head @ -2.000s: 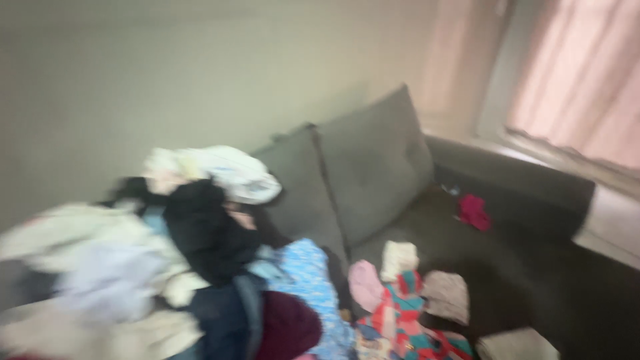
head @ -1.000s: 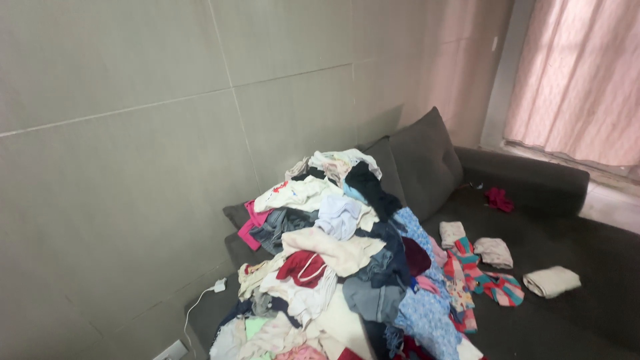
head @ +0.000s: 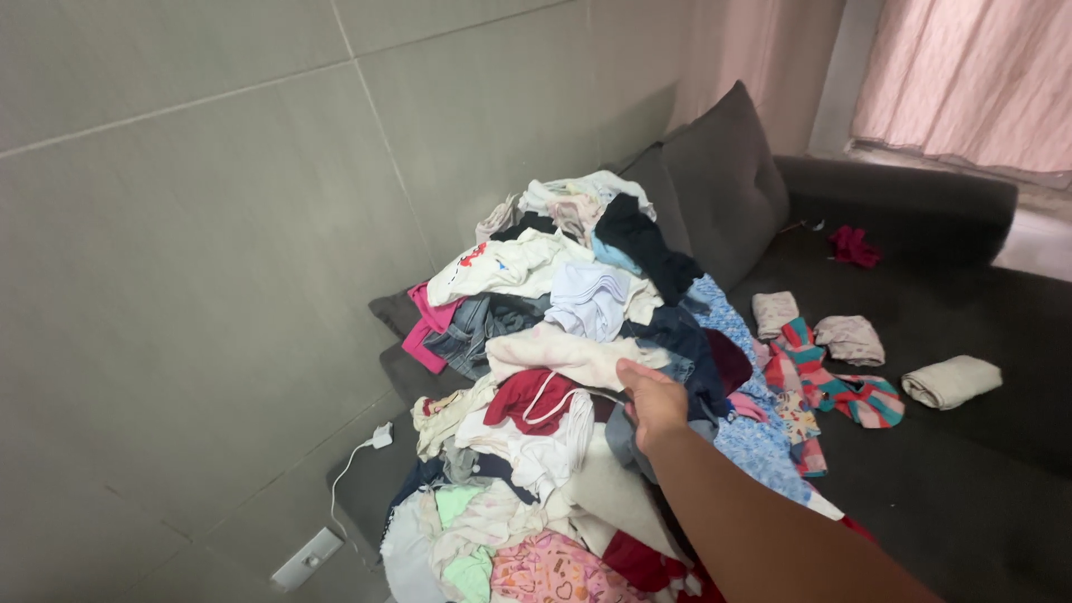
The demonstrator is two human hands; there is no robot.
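My right hand (head: 657, 404) reaches in from the lower right and pinches the right end of a cream cloth garment (head: 557, 355) on a large heap of clothes. Just below that garment lies a dark red garment with a white drawstring (head: 532, 402). Above it are a pale blue folded garment (head: 589, 300) and a white printed shirt (head: 511, 266). Blue denim (head: 469, 331) shows to the left, and a light blue patterned cloth (head: 754, 435) runs down the heap's right side. My left hand is out of view.
The heap rests on a dark grey sofa (head: 946, 494) against a tiled wall. Folded cloths (head: 951, 382) and a checked colourful garment (head: 858, 398) lie to the right. A white cable with a plug (head: 382, 435) is at the left, near a wall socket (head: 307, 559).
My right hand has come into view and taken hold of the cream garment, which lay on the heap with no hand on it one second ago. The view has swung since the first frame.
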